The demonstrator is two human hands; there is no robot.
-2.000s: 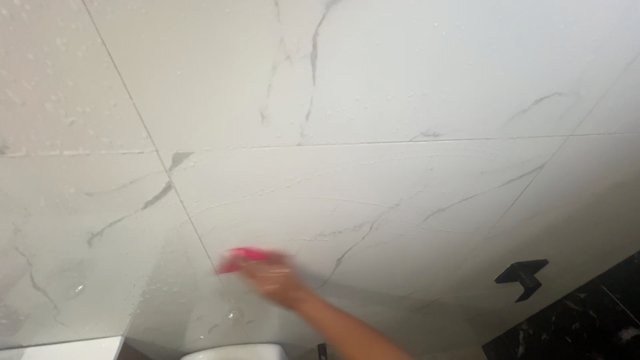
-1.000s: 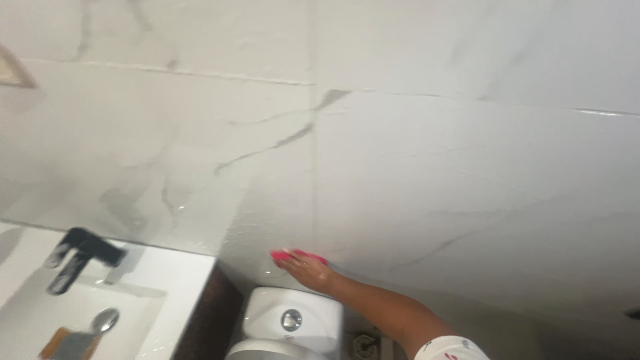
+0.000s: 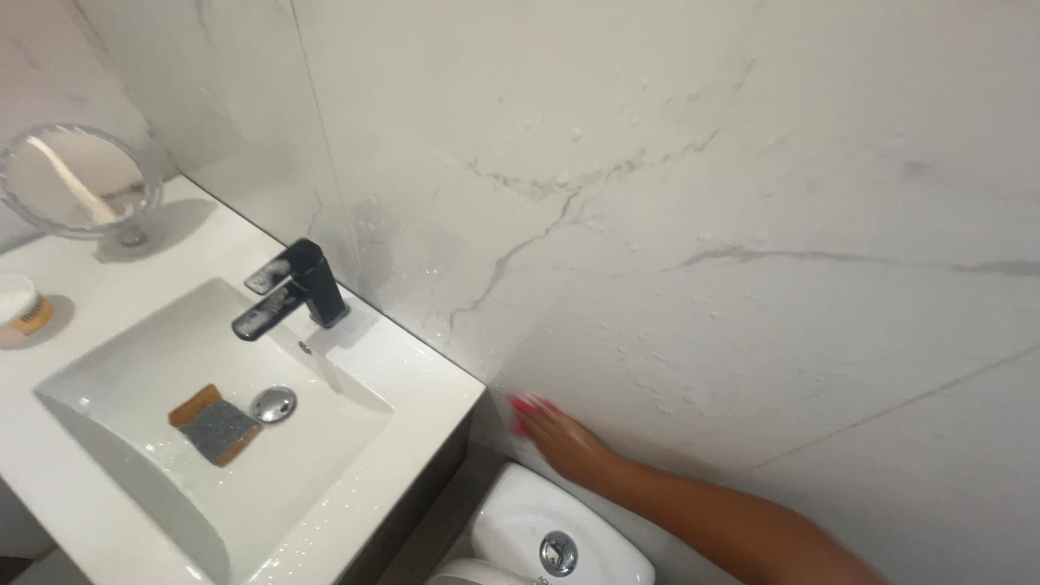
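My right hand [image 3: 561, 439] presses a pink cloth or sponge [image 3: 524, 414] flat on the marble-look wall tile [image 3: 650, 325], low down, just right of the sink counter's corner and above the toilet cistern [image 3: 504, 520]. The fingers cover most of the pink thing, so its exact kind cannot be told. White suds and wet drops cling to the tile above the hand. My left hand is not in view.
At left stands a white washbasin [image 3: 325, 520] with a black faucet [image 3: 317, 284]. A brown and grey scrubbing pad [image 3: 215, 426] lies beside the drain plug [image 3: 274, 404]. A round mirror [image 3: 77, 179] and a lidded jar [image 3: 23, 309] stand on the counter.
The view has swung left, bringing in the washbasin, mirror and jar. My right hand, still on the pink thing, has moved left along the wall to beside the counter corner.
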